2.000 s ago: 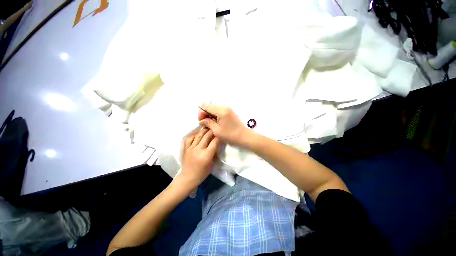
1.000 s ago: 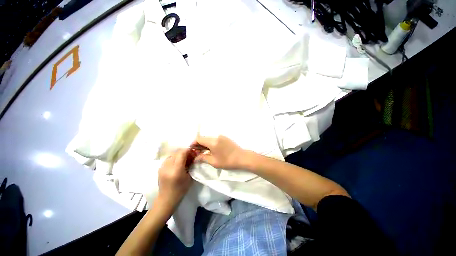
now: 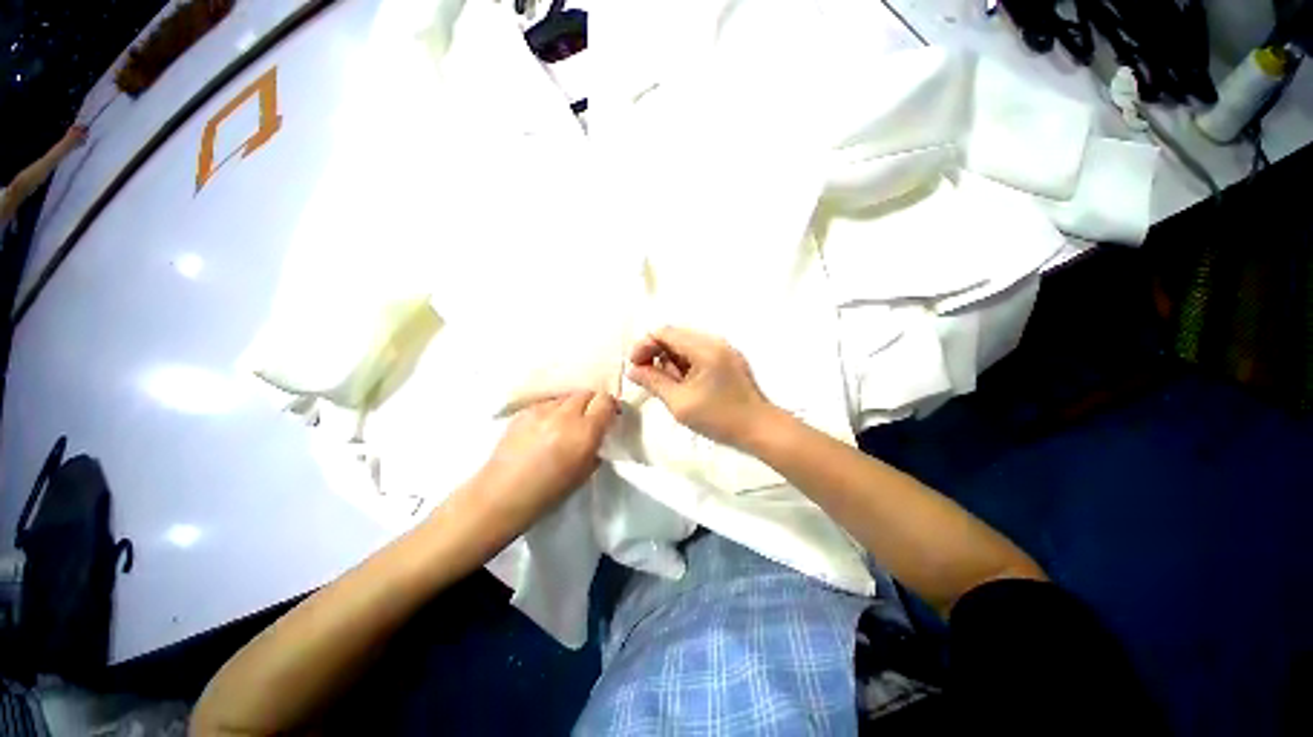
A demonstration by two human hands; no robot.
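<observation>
A white jacket [image 3: 519, 245], strongly overexposed, lies spread on other white garments, its near hem hanging over the table edge. My left hand [image 3: 559, 444] pinches the jacket's front edge near the hem. My right hand [image 3: 700, 383] is just right of it, fingers curled around a small dark tool, probably thread snips [image 3: 660, 360], mostly hidden in the fingers. A thin dark line shows between the two hands; I cannot tell if it is the tool's tip or a thread. A dark label shows at the jacket's neck.
A pile of black hangers [image 3: 1138, 51] and a white bottle with a yellow top [image 3: 1241, 95] are at the upper right. An orange tape outline [image 3: 216, 133] is on the table [image 3: 130, 310] at left. A dark object with a hook [image 3: 69, 554] lies lower left. Another person's hand [image 3: 72, 137] shows upper left.
My hands have moved apart slightly; the left hand lies flatter on the front edge and the right has shifted up and right. Another person's hand has appeared at upper left.
</observation>
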